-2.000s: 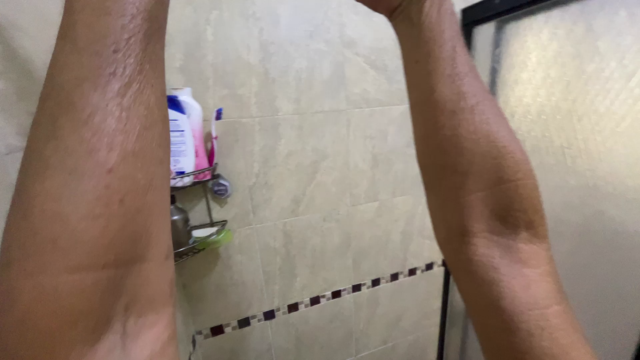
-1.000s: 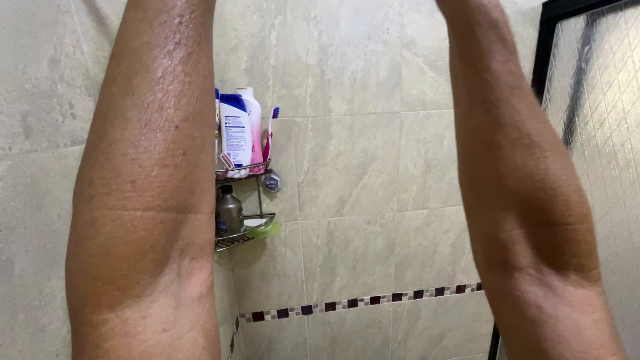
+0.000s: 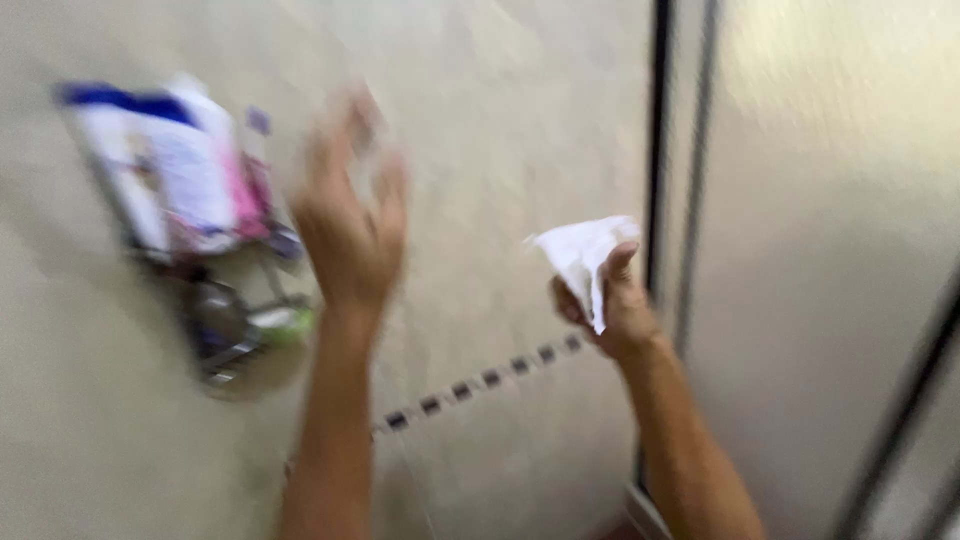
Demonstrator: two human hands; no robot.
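My left hand [image 3: 349, 217] is raised in front of the tiled wall, blurred, with its fingers apart and nothing seen in it. It appears just right of the corner shelf in the view, not touching it. My right hand [image 3: 611, 300], near the shower door's dark frame, grips a crumpled white cloth or tissue [image 3: 581, 244] between thumb and fingers. The white piece fans out above the hand, and one end hangs down over the palm.
On the left, a wire corner shelf [image 3: 274, 304] holds white and pink bottles [image 3: 187, 176], a toothbrush [image 3: 257, 124] and a dark bottle [image 3: 217, 307] lower down. A framed, textured shower door [image 3: 810, 247] stands at the right. A mosaic strip [image 3: 460, 390] crosses the wall.
Both hands have come down into view from above, where mostly forearms showed before. The white cloth or tissue now shows in my right hand. The view has shifted and tilted.
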